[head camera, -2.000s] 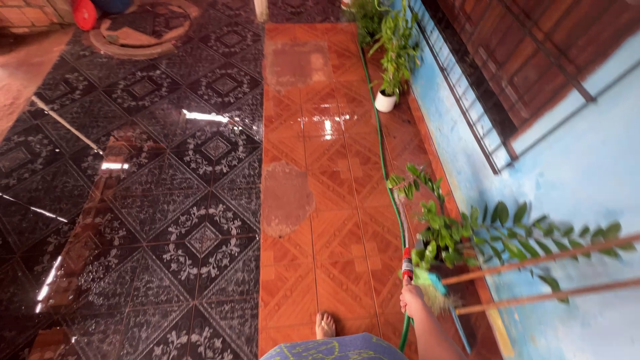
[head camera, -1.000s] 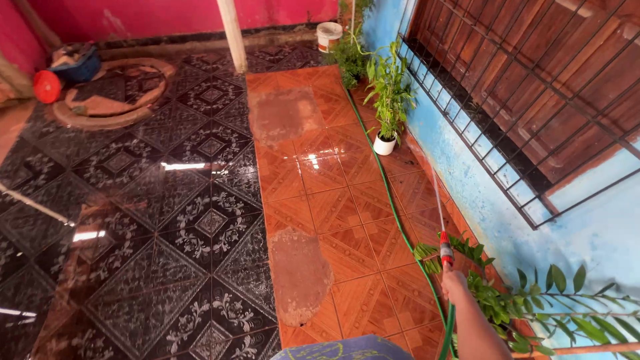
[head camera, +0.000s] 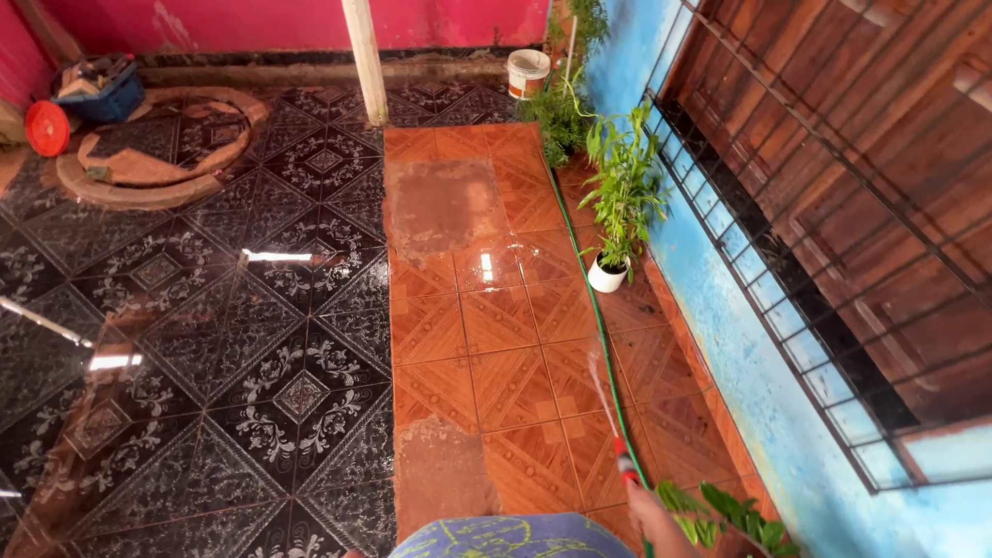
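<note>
My right hand (head camera: 655, 519) grips a red and grey hose nozzle (head camera: 625, 459) near the bottom of the view, right of centre. A thin jet of water (head camera: 603, 391) leaves its tip and points up along the orange tiled floor (head camera: 508, 380). The green garden hose (head camera: 572, 229) runs over these tiles, past a white pot (head camera: 607, 274) with a leafy plant (head camera: 620, 186). Wet glints show on the tiles left of the pot. My left hand is out of view.
Dark patterned tiles (head camera: 302, 395) cover the left side. A white post (head camera: 364, 62), a white bucket (head camera: 528, 74), a blue tub (head camera: 105, 93) and a round masonry ring (head camera: 147, 194) stand farther off. Window bars (head camera: 763, 310) line the blue wall at right; a leafy plant (head camera: 728, 515) is at bottom right.
The view has shifted and tilted up. The water jet now points up and left over the orange tiles; one second ago it ran nearer the foot of the blue wall. The nozzle stays in my right hand.
</note>
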